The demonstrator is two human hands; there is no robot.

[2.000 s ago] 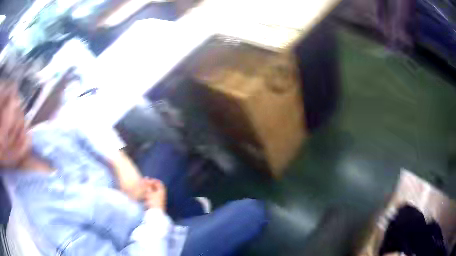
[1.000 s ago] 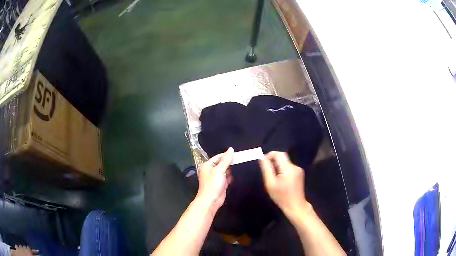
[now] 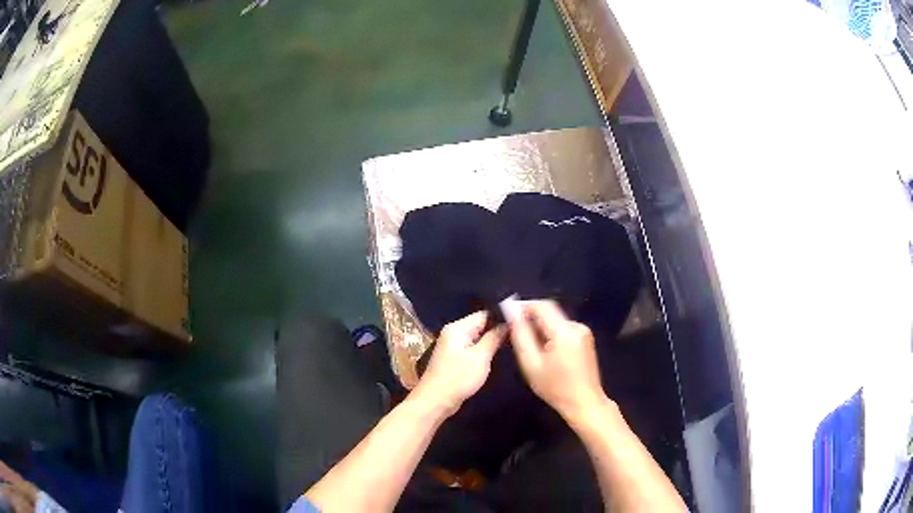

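Note:
A black cloth item (image 3: 466, 255) lies over a low taped carton (image 3: 455, 175) and my lap, with a small light wavy logo (image 3: 566, 221) at its upper right. A small white label or strip (image 3: 511, 307) is at the fingertips of my right hand (image 3: 558, 363), over the black cloth; it looks folded or turned, and is blurred. My left hand (image 3: 462, 364) is close beside it on the left, thumb and fingers pinched together. Whether the left fingertips hold part of the white piece or the cloth is unclear.
A long white table (image 3: 741, 180) runs along the right, with a blue item (image 3: 839, 459) on it. A table leg (image 3: 518, 60) stands beyond the carton. A brown SF box (image 3: 110, 255) stands at left. Another person's jeans-clad knee (image 3: 165, 456) and hand (image 3: 15, 491) show at lower left.
Both hands have come closer together. The white strip, stretched flat between them before, now shows only as a small piece at the right fingertips. The view has shifted slightly.

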